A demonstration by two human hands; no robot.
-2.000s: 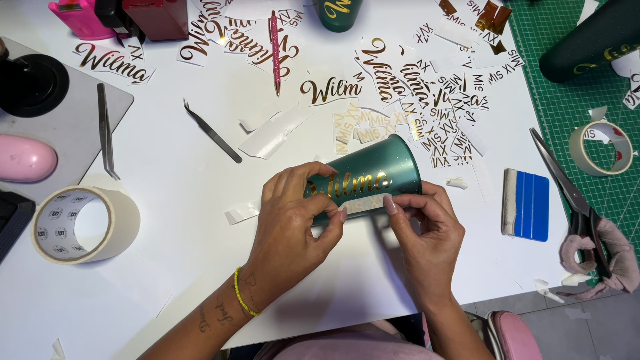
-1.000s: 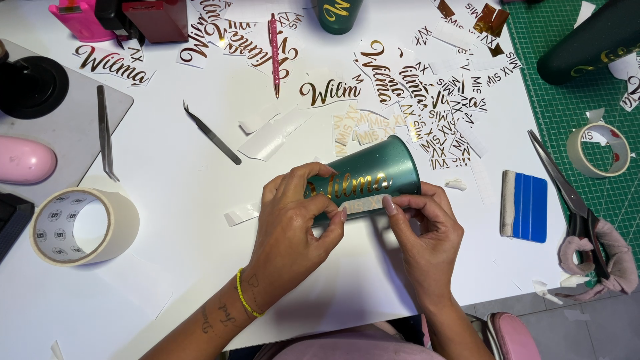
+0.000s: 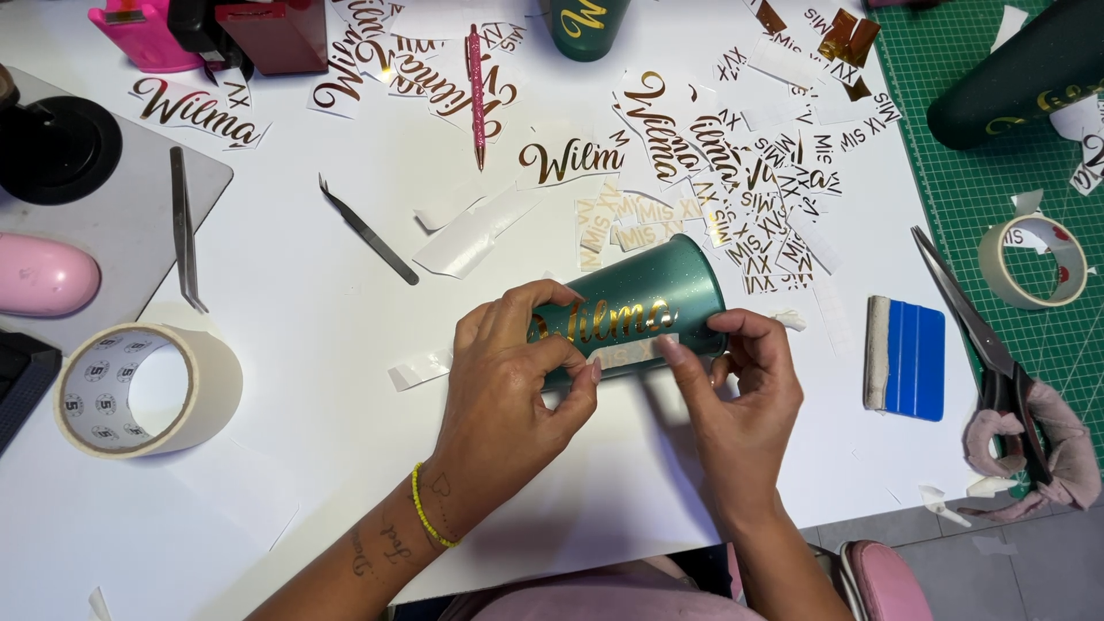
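A green tumbler cup (image 3: pixel 690 280) with gold script lettering lies on its side above the table's front edge, its wide rim to the right. My left hand (image 3: pixel 517 371) is closed around its left part, thumb and forefinger at the left end of a pale transfer-tape strip (image 3: pixel 628 350) with lettering. That strip lies on the cup below the script. At the rim, my right hand (image 3: pixel 742 397) grips the cup, its thumb on the strip's right end. The cup's left end is hidden behind my left hand.
Left stand a masking tape roll (image 3: pixel 207 388) and tweezers (image 3: pixel 181 224); more tweezers (image 3: pixel 371 231) lie nearer the middle. Lettered vinyl pieces (image 3: pixel 655 129) and a pink pen (image 3: pixel 476 103) lie behind. Right are a blue squeegee (image 3: pixel 916 360), scissors (image 3: pixel 992 345) and a smaller tape roll (image 3: pixel 996 259).
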